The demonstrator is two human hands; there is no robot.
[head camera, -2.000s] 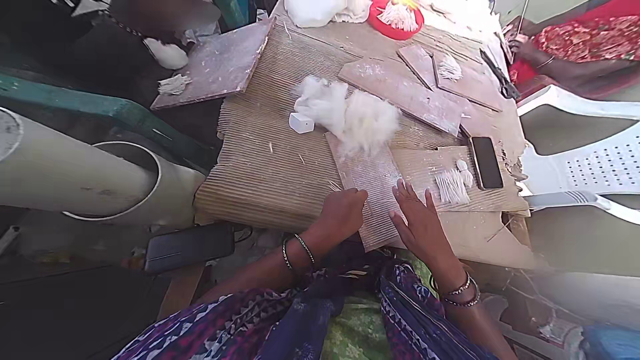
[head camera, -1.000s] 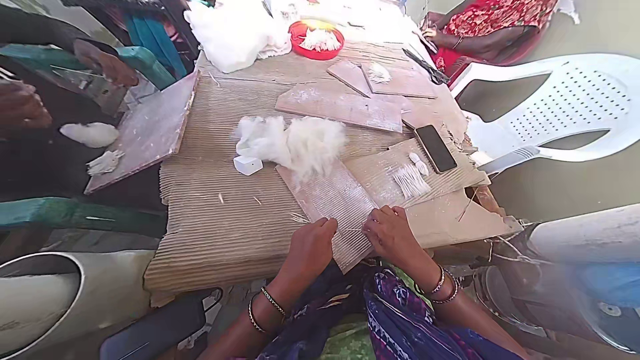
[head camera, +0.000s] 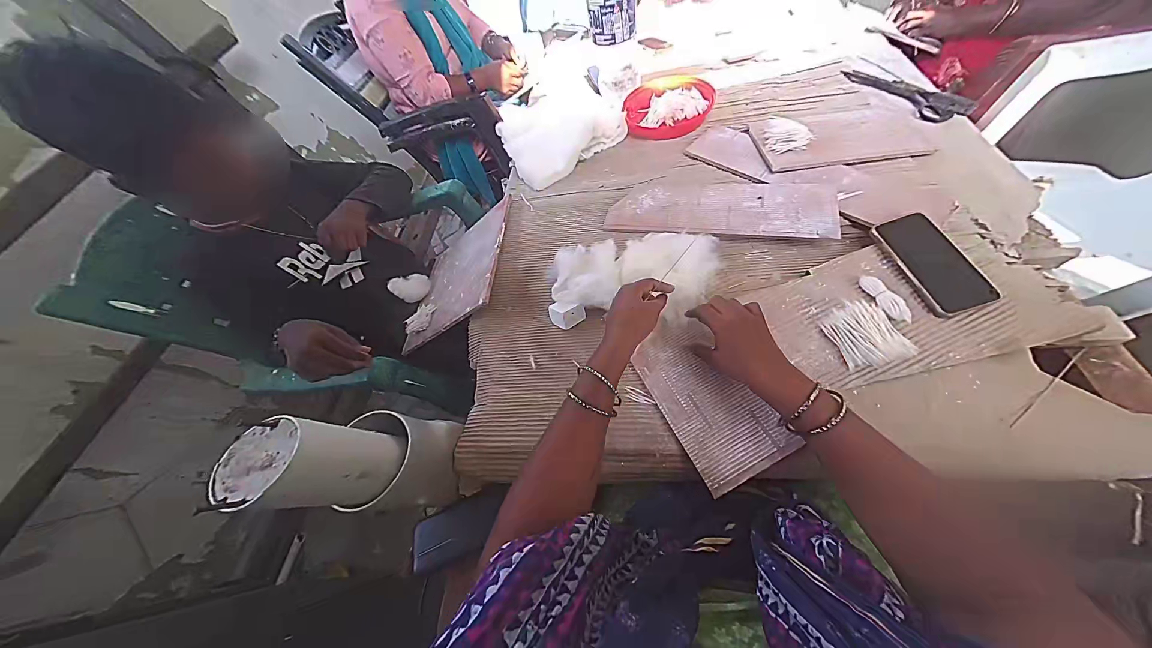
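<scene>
My left hand (head camera: 637, 313) pinches a thin stick at the near edge of a fluffy pile of white cotton (head camera: 670, 261). Close on its right, my right hand (head camera: 742, 337) has its fingers spread and bent at the cotton's lower edge, over a ribbed board (head camera: 720, 423); whether it holds a wisp cannot be told. A small white block (head camera: 566, 314) sits left of my left hand. On the right, a bundle of white cotton wicks (head camera: 866, 335) and a small tied white bundle (head camera: 886, 299) lie on cardboard, beside a smartphone (head camera: 936, 263).
Beyond the cotton lie more boards (head camera: 724, 209), a red bowl of white wicks (head camera: 669, 106), a larger cotton heap (head camera: 558, 135) and scissors (head camera: 909, 94). A person sits at left with a tilted board (head camera: 463, 270); others sit at the far side. White pipes (head camera: 306, 463) stand below left.
Both my hands have moved from the ribbed board up to the cotton pile, and a thin stick now shows in my left fingers. The view has shifted clearly, showing more of the people at left.
</scene>
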